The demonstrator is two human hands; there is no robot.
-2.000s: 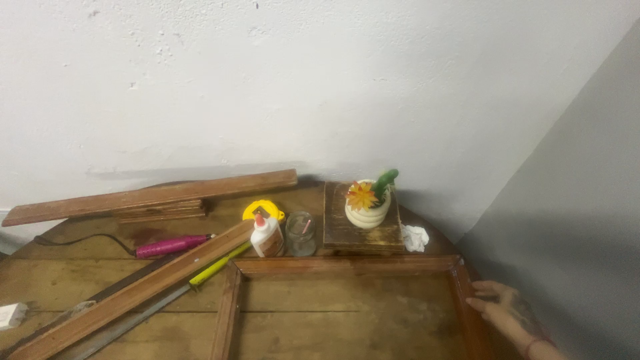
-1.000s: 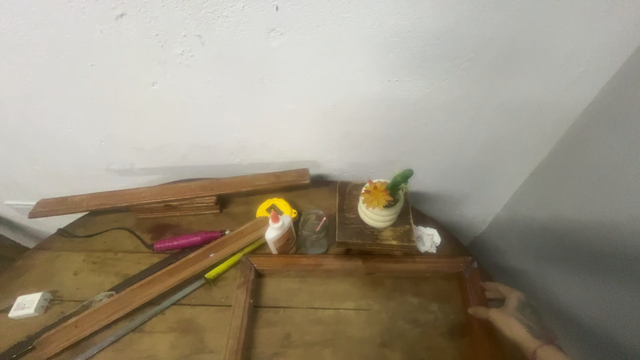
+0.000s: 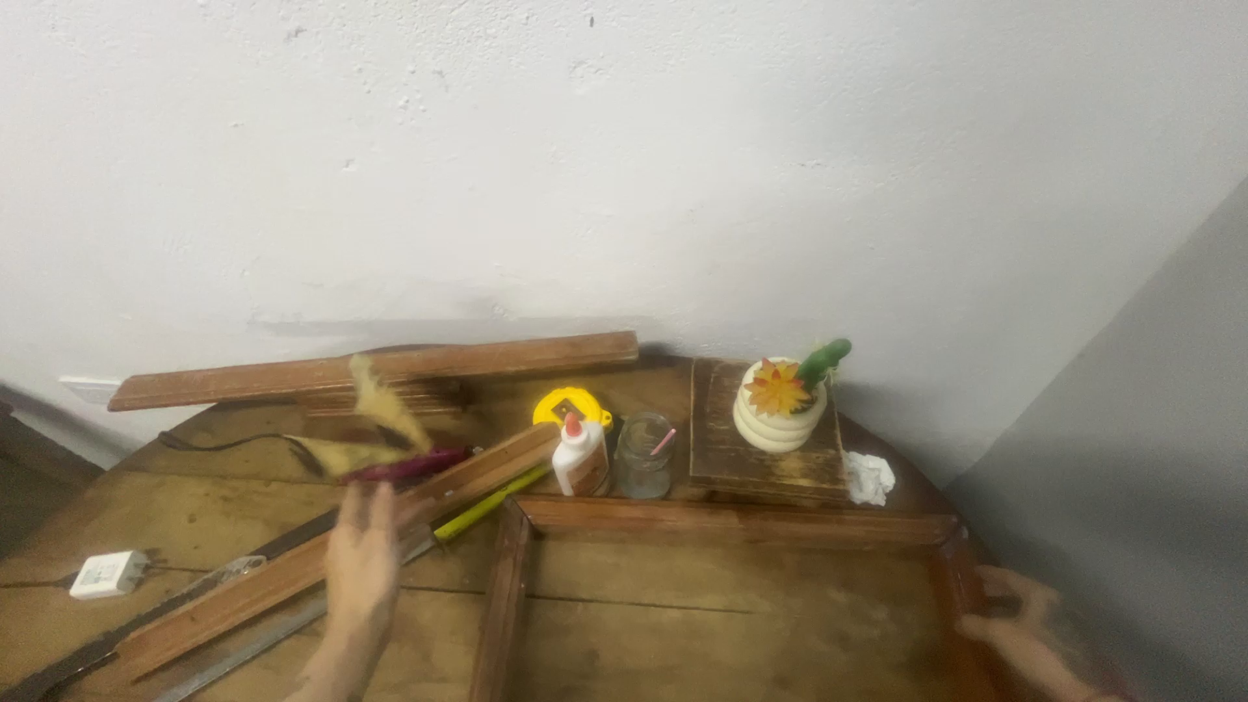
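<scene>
My left hand (image 3: 363, 556) is blurred, fingers extended and a little apart, over a long wooden molding strip (image 3: 234, 597). Just beyond its fingertips lies a magenta corded hand tool (image 3: 409, 467). A pale yellow, cloth-like thing (image 3: 388, 408), also blurred, is above and beside that tool. At the right, my right hand (image 3: 1024, 614) holds the right rail of a brown wooden frame (image 3: 731, 521), thumb on the inner side. A white glue bottle with a red tip (image 3: 582, 458) and a glass jar with a pink stick (image 3: 643, 463) are behind the frame's left corner.
A yellow tape measure (image 3: 567, 405) sits behind the glue. A potted artificial plant (image 3: 780, 419) stands on a dark wooden block (image 3: 717, 439), with crumpled white paper (image 3: 870, 478) beside it. A yellow-handled saw (image 3: 487, 504), wooden strips (image 3: 390, 366) and a white adapter (image 3: 107, 574) lie left.
My left hand has come into view at the lower left. The pale yellow cloth-like thing has appeared near the magenta tool. My right hand stays at the frame's right rail.
</scene>
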